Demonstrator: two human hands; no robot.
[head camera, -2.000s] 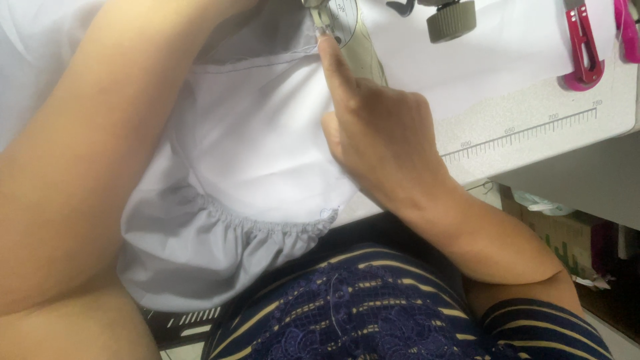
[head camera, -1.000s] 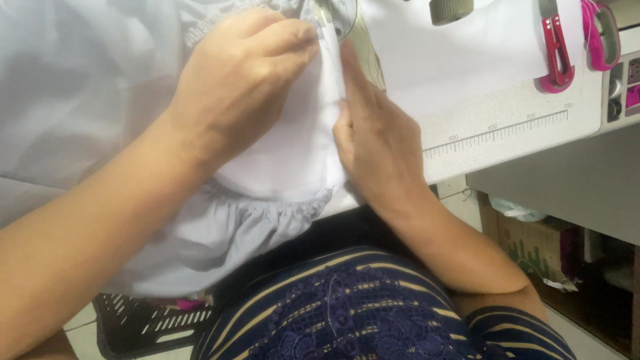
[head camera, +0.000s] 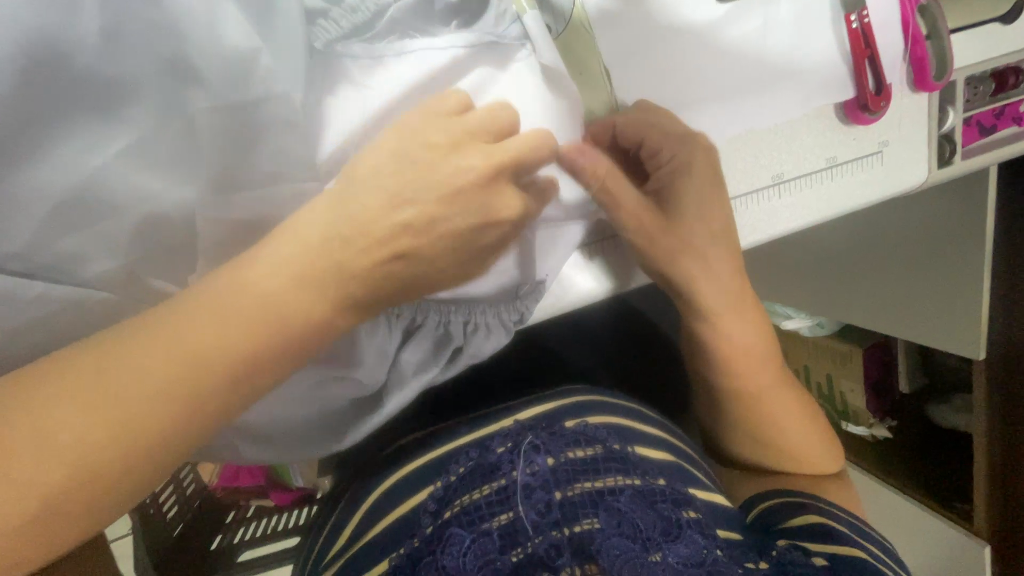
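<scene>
Pale grey-white fabric (head camera: 264, 144) with a gathered ruffle (head camera: 464, 328) spreads over the left of the sewing table and hangs past its front edge. My left hand (head camera: 456, 192) lies over the fabric, fingers curled and pinching its edge. Facing it, my right hand (head camera: 656, 176) has thumb and fingers closed on the same edge, the two hands nearly touching. Just beyond them the fabric runs up to the sewing machine's plate (head camera: 584, 60), cut off by the top of the view; the needle area is only partly visible.
Red-handled thread snips (head camera: 868, 68) and pink-handled scissors (head camera: 928, 44) lie at the back right, beside a tray of bobbins (head camera: 992, 88). A printed ruler (head camera: 808, 180) runs along the table's front. Below are a dark plastic basket (head camera: 184, 520) and a shelf with a cardboard box (head camera: 832, 368).
My left hand, high near the machine a second ago, has come down toward my right hand. My right hand's extended fingers have bent onto the fabric edge.
</scene>
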